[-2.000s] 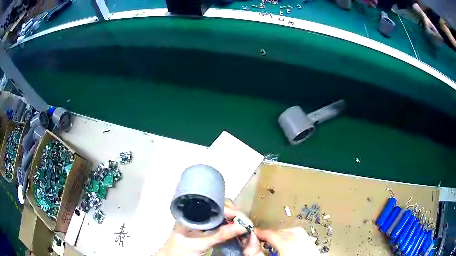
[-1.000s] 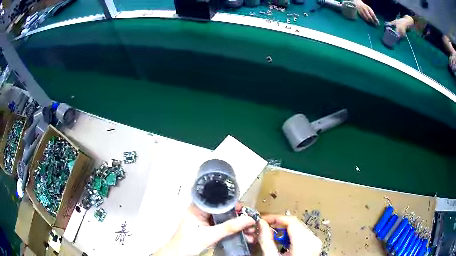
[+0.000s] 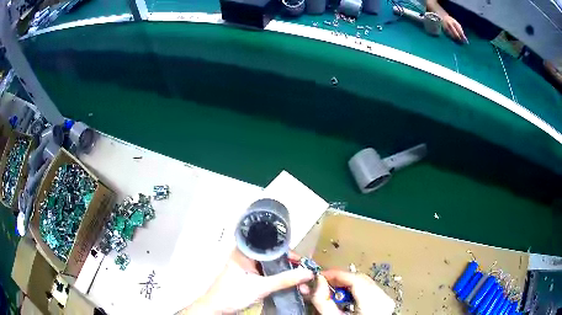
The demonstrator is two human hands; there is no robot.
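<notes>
A grey device housing [image 3: 264,230] stands with its round head up, its dark centre and pale ring facing me, and its handle pointing down. My left hand [image 3: 246,284] is closed around the handle. A small green circuit board [image 3: 309,265] sits between the fingertips of both hands beside the handle. My right hand [image 3: 352,291] pinches at the board and its thin wires, with a blue battery cell [image 3: 340,296] partly hidden under its fingers. The bottom of the handle is cut off by the frame edge.
Boxes of green boards [image 3: 68,209] and a loose board pile [image 3: 130,220] are at left. Spare blue cells [image 3: 487,292] and small metal parts [image 3: 385,274] lie on the tan board. Another grey unit [image 3: 370,170] lies on the green belt [image 3: 203,111]. Another person's hand [image 3: 454,28] is across it.
The housing's head has tilted so its opening faces me more. The right fingers have shifted slightly around the board and blue cell. One hand across the belt is out of view compared with a second ago.
</notes>
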